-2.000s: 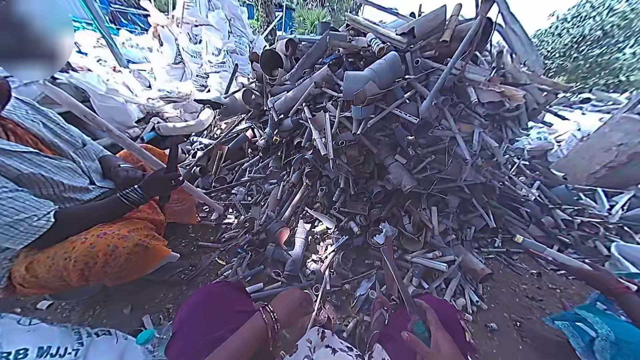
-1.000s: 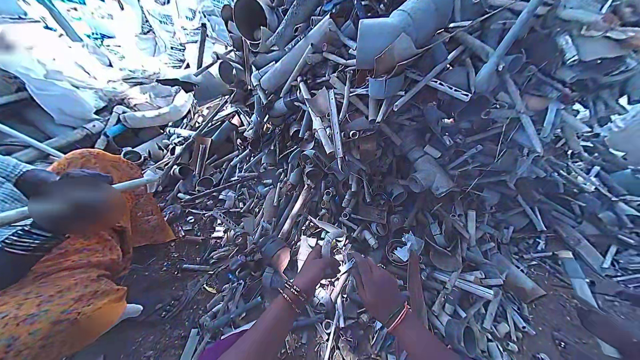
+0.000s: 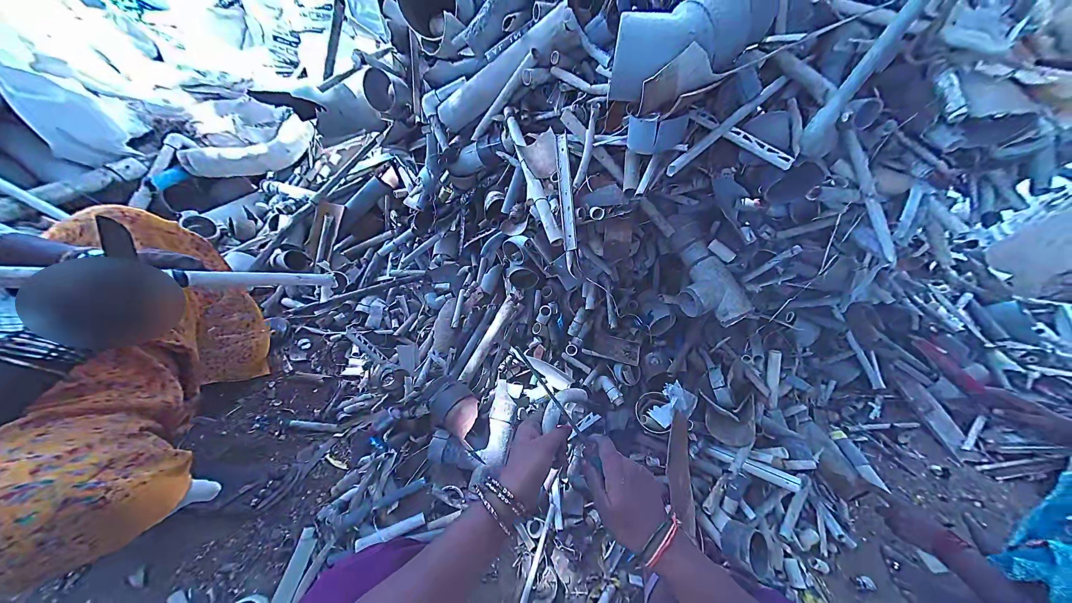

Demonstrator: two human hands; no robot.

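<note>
My left hand (image 3: 532, 456), with bracelets at the wrist, has its fingers bent beside a pale curved pipe fitting (image 3: 565, 404); whether it grips the fitting is unclear. Close on its right, my right hand (image 3: 620, 486), with a red thread at the wrist, is closed around the lower end of a thin dark rod or blade (image 3: 548, 385) that slants up to the left. A pale pipe piece (image 3: 501, 423) lies just beyond my left hand. Right of my right hand, a long brown flat piece (image 3: 679, 469) stands near a crumpled white scrap (image 3: 672, 406).
A large heap of grey plastic pipes and fittings (image 3: 712, 285) rises in front. At left a person in orange cloth (image 3: 100, 469) holds a white pipe (image 3: 260, 279). Another person's arm (image 3: 930, 532) reaches in at lower right. White sacks (image 3: 184, 50) lie upper left.
The view has tipped down toward the heap. Both hands have come together; two seconds ago they were apart, the right one on a green-handled tool. The left person's pipe now lies more level.
</note>
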